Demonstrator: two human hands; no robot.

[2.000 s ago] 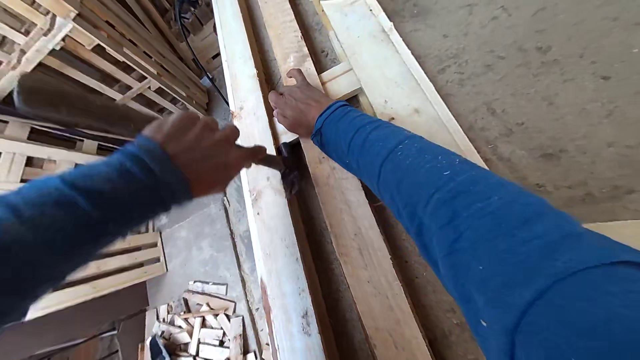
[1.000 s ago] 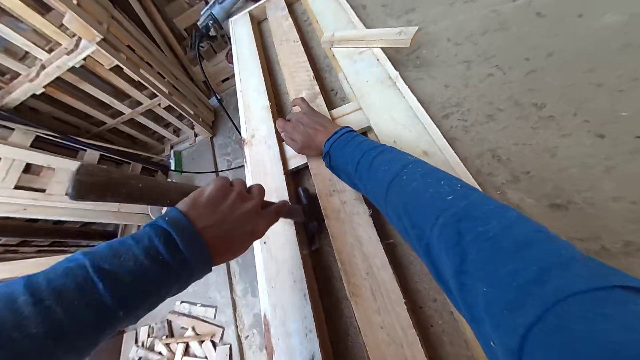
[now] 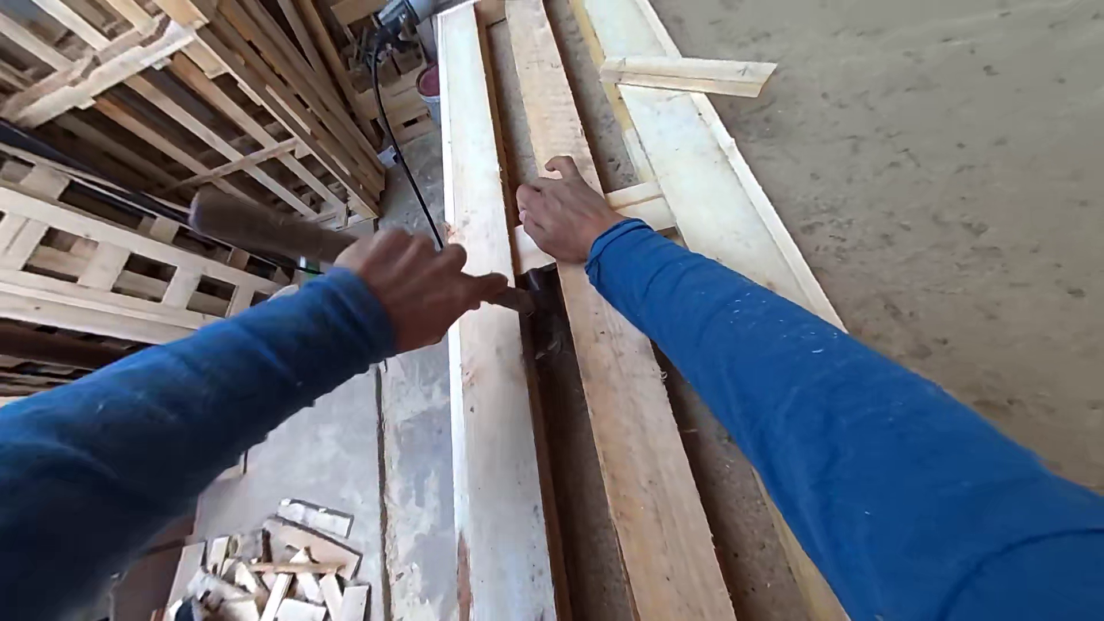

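Note:
My left hand (image 3: pixel 418 289) is closed around the wooden handle of a hammer (image 3: pixel 267 226). The hammer's dark head lies low in the gap between the left plank (image 3: pixel 496 388) and the middle plank (image 3: pixel 638 414), by the near side of a short wooden crosspiece (image 3: pixel 533 252); contact is unclear. My right hand (image 3: pixel 565 207) rests on the middle plank just beyond the hammer head, its fingers bent over the left edge near the crosspiece. Its grip is partly hidden. Another stretch of crosspiece shows right of the middle plank, reaching the wide right board (image 3: pixel 716 172).
A loose wood strip (image 3: pixel 690 76) lies across the right board. Slatted wooden frames (image 3: pixel 216 129) stand at the upper left, with a black cable (image 3: pixel 401 155) beside them. Wood offcuts (image 3: pixel 285 569) are heaped on the floor at the lower left. Concrete extends to the right.
Compared with one second ago, my left hand and the hammer have moved forward along the gap, bringing the head closer to the crosspiece. My right hand has stayed on the middle plank.

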